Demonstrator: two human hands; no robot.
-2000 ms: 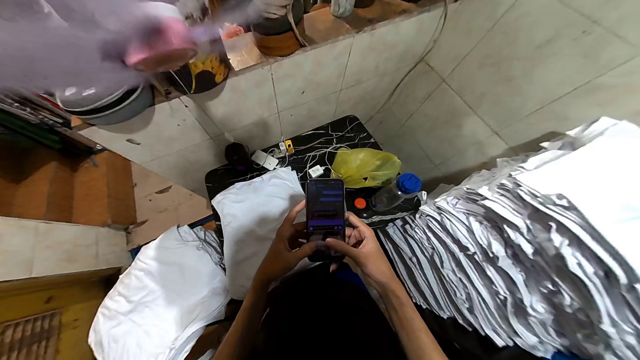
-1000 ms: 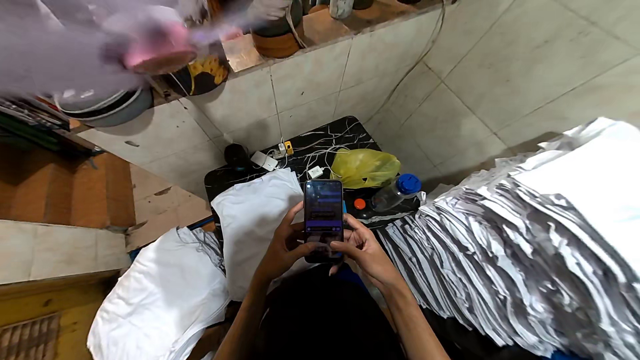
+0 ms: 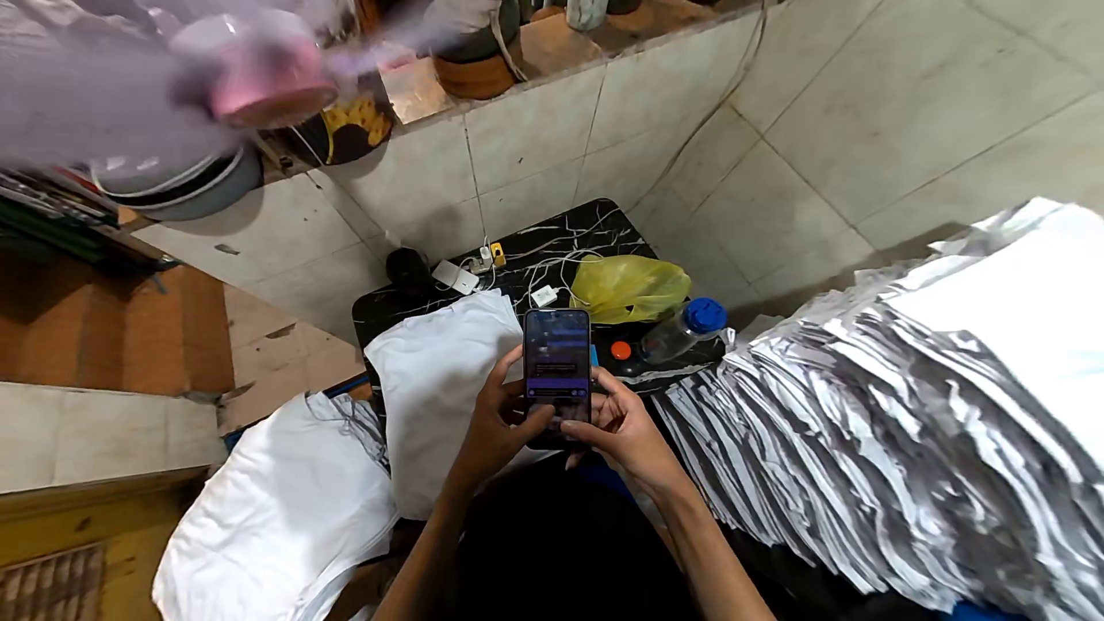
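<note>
A black smartphone (image 3: 557, 379) stands tilted up in the middle of the view, its dark screen lit with a chat and keyboard. My left hand (image 3: 504, 423) grips its left side, the thumb over the lower screen. From the right, my right hand (image 3: 625, 431) holds the other edge, its thumb also at the lower screen. Some fingers are hidden behind the phone. White folded cloth (image 3: 444, 388) lies just left of the phone, on a black marble-patterned table (image 3: 595, 226). A yellow plastic bag (image 3: 630, 289) and a clear bottle with a blue cap (image 3: 668, 339) are beyond my right hand.
A tall stack of white cloth pieces (image 3: 862, 414) fills the right side. Another white cloth pile (image 3: 285, 517) sits at lower left. White chargers (image 3: 544, 296) and cables lie on the table by the tiled wall (image 3: 535, 147). A blurred pink object (image 3: 272, 78) hangs at upper left.
</note>
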